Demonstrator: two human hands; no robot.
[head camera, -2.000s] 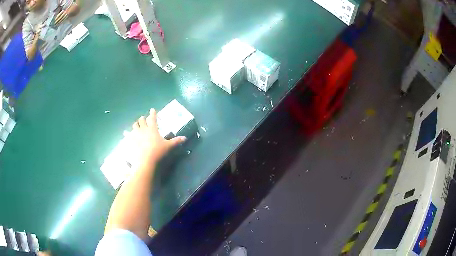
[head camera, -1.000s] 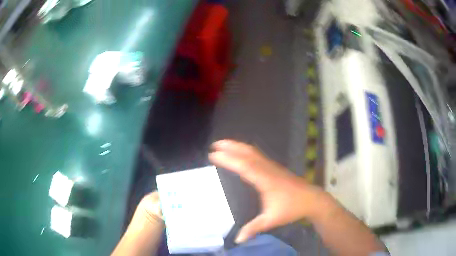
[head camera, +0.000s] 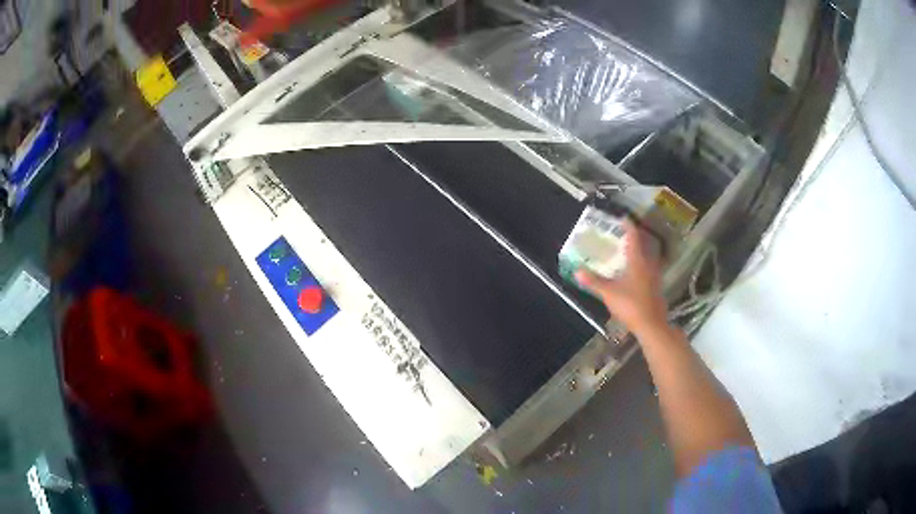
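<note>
My right hand (head camera: 635, 286) comes from the lower right and grips a small white and teal-green carton (head camera: 600, 244). An oval panel and print show on the carton. The hand and carton are at the far side of the black conveyor belt (head camera: 452, 271), near its right end; whether the carton touches the belt is hard to tell. A thin bright line runs lengthwise along the belt. My left hand is not in view.
The cream machine frame (head camera: 352, 387) carries a blue control panel (head camera: 298, 286) with a red knob. A cream angled guide arm (head camera: 402, 133) and clear film (head camera: 603, 85) lie beyond. A red stool (head camera: 131, 356) and the green table edge (head camera: 25, 381) are left.
The view has swung from the green table to the machine. A carton held between both hands a second ago; now my right hand alone holds a carton over at the belt, and my left hand is out of view.
</note>
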